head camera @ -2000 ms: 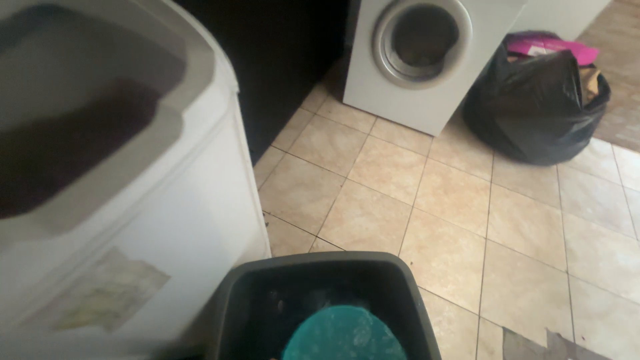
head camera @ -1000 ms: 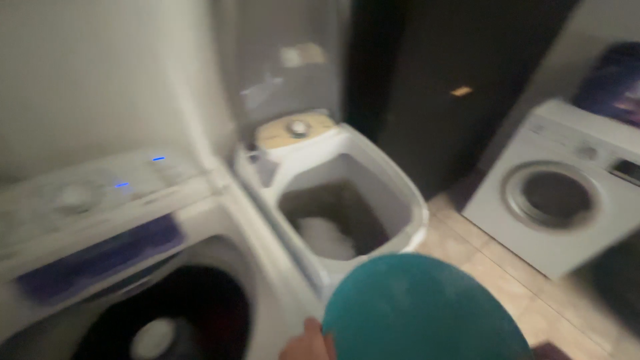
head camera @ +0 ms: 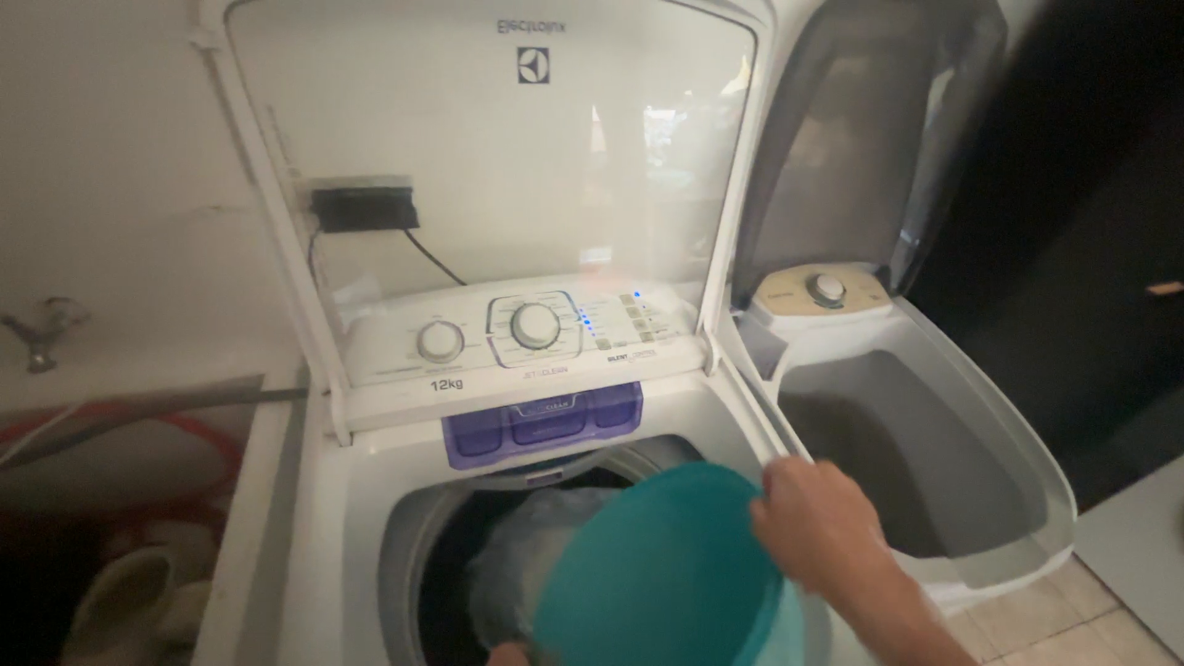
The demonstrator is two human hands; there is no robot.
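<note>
My right hand (head camera: 819, 518) grips the upper right rim of a teal plastic basin (head camera: 661, 573). At the bottom edge, a small part of my left hand (head camera: 509, 655) shows against the basin's lower left rim. The basin is tilted over the open tub of a white top-load washing machine (head camera: 370, 518), and water (head camera: 532, 555) pours from it into the dark drum. The washer's clear lid (head camera: 462, 139) stands raised. Below its control panel (head camera: 518, 328), where blue lights glow, sits a purple dispenser drawer (head camera: 544, 424).
Right beside the washer stands a smaller white tub machine (head camera: 1008, 462) with its smoky lid (head camera: 842, 139) up. A dark tall surface (head camera: 1091, 231) is behind it. At left are a wall tap (head camera: 37, 342) and a sink edge (head camera: 250, 518) with a red hose (head camera: 199, 430).
The teal basin, level beside the smaller tub one second ago, is now over the washer's drum and tipped, with water flowing out. The view has swung left.
</note>
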